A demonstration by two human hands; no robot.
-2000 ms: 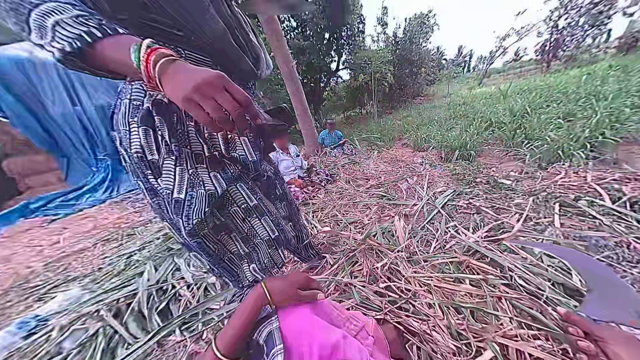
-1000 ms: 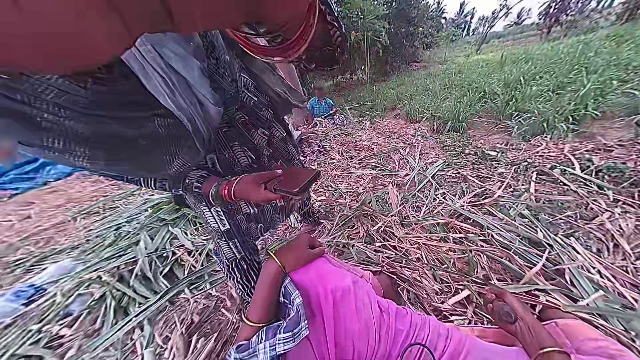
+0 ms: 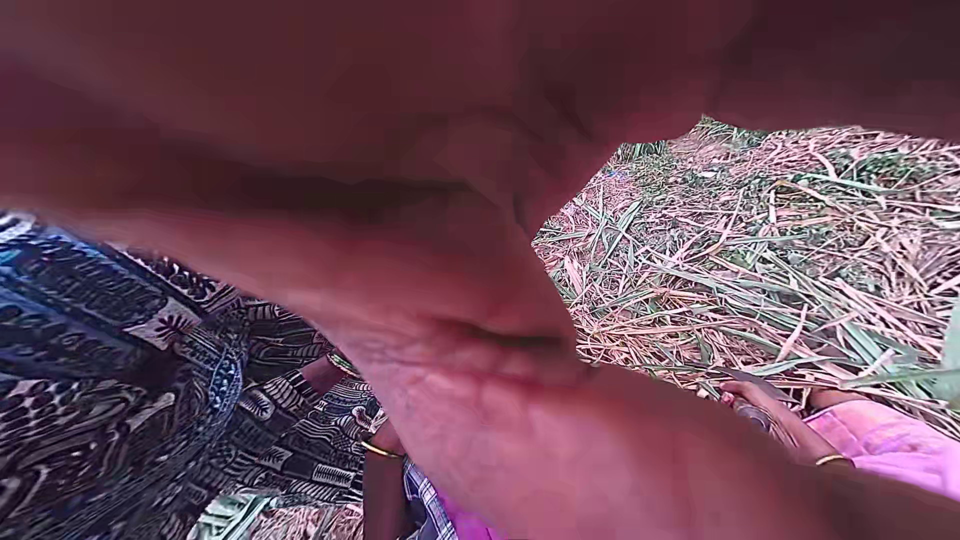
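Observation:
Another person's hand (image 3: 450, 300), very close to the camera and blurred, covers most of the view. At the lower right, my right hand (image 3: 776, 424) is closed around the handle of a sickle (image 3: 752, 414), low over cut stalks and leaves (image 3: 720, 285). Most of the blade is hidden. Of my left arm, the wrist with a yellow bangle (image 3: 382, 450) and a checked sleeve (image 3: 426, 499) show at the lower left. My left hand itself is behind the near hand, so what it touches cannot be told.
A person in dark patterned clothing (image 3: 285, 420) stands close on the left. Part of that person's bangled wrist (image 3: 337, 366) shows beside the near hand. Pink cloth (image 3: 885, 442) lies by my right forearm. Dry and green stalks cover the ground.
The other person's hand has come in front of the camera and blocks most of the view. The phone-like dark object in the person's hand one second ago is out of sight.

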